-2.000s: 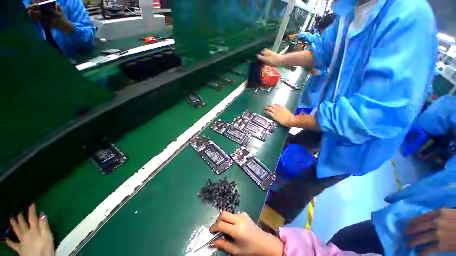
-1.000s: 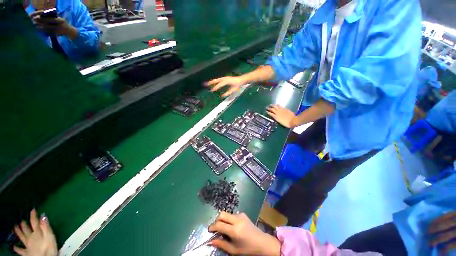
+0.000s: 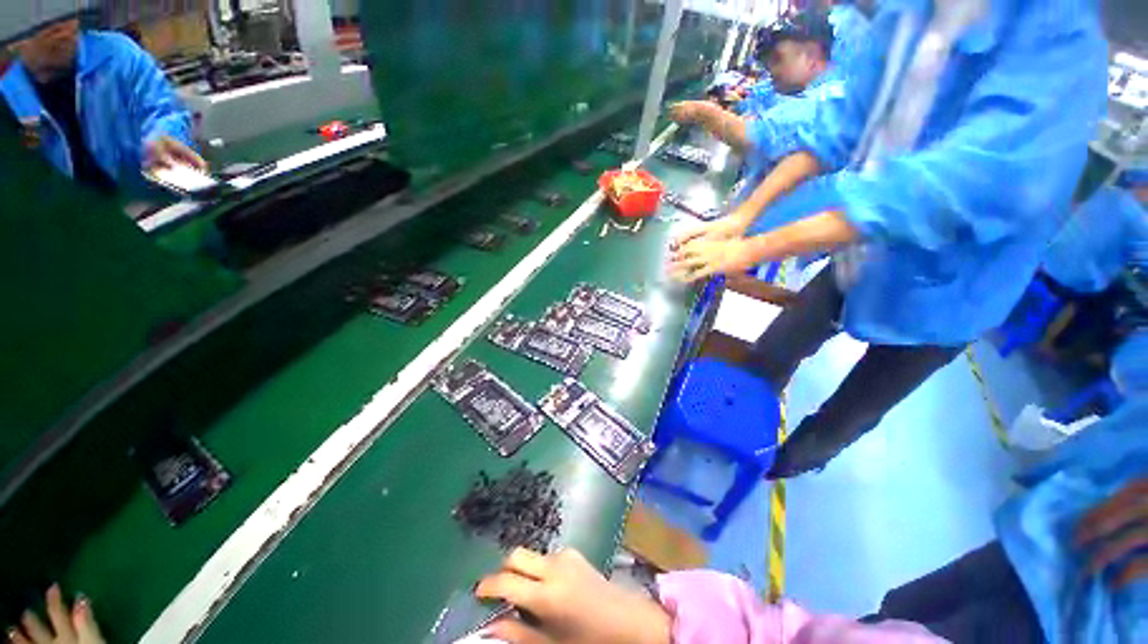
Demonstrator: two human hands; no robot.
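My right hand (image 3: 573, 606), in a pink sleeve, is at the bottom centre. Its fingers are curled as around the tweezers seen earlier; the tool itself is hardly visible now. Under the fingertips lies a shiny clear sheet (image 3: 463, 616), partly cut off by the frame. A heap of small black parts (image 3: 510, 506) lies just beyond the hand. Two open phone units, one on the left (image 3: 491, 408) and one on the right (image 3: 597, 432), lie beyond the heap. My left hand (image 3: 59, 624) is at the lower left corner, cut off, fingers apart.
More phone units (image 3: 577, 330) lie farther up the bench. A white rail (image 3: 365, 421) separates the bench from the green belt, which carries units (image 3: 184, 478). A red container (image 3: 632, 193) stands beside the rail. A person in blue leans over the bench's right edge, near a blue stool (image 3: 720, 409).
The view has shifted, so the bench things sit farther left. The person in blue has drawn the reaching hand back from the belt; both hands are together at the bench edge. Belt units have moved nearer.
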